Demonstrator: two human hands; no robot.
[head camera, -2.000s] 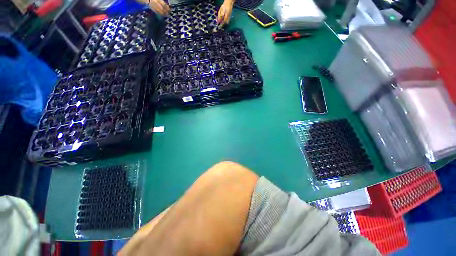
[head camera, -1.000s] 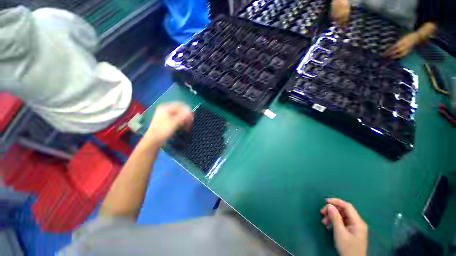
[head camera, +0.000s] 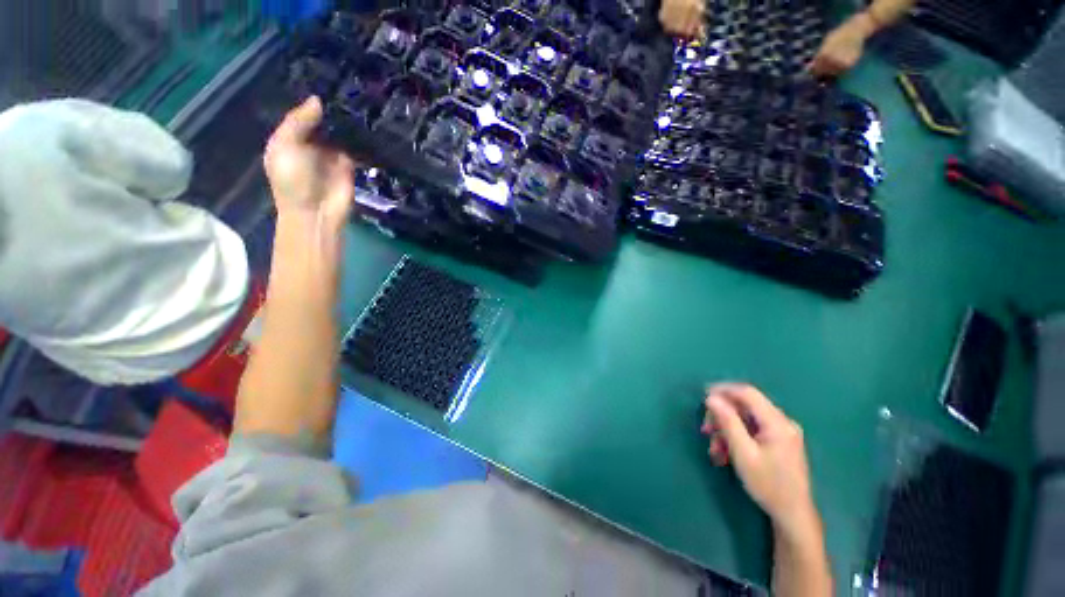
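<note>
My left hand (head camera: 308, 169) grips the left front corner of a large glossy black blister tray (head camera: 514, 111), which is lifted and tilted above the tray stack under it. Dark square units with round centres sit in its pockets. My right hand (head camera: 753, 443) is over the green mat at lower right, its fingers curled; whether it pinches a small part cannot be told. A clear small-parts tray (head camera: 415, 332) with a fine grid of dark parts lies at the front left edge of the bench.
A stack of black blister trays (head camera: 759, 175) stands back right, with another person's hands (head camera: 841, 49) behind it. A smartphone (head camera: 974, 369), another small-parts tray (head camera: 946, 519), red-handled pliers (head camera: 987, 187) and a yellow-and-black device (head camera: 928, 103) lie right. Red baskets (head camera: 193, 449) are below left.
My left hand has moved from above the left small-parts tray to the large black tray's corner, and that tray is now raised. My right hand stays over the mat, fingers still curled.
</note>
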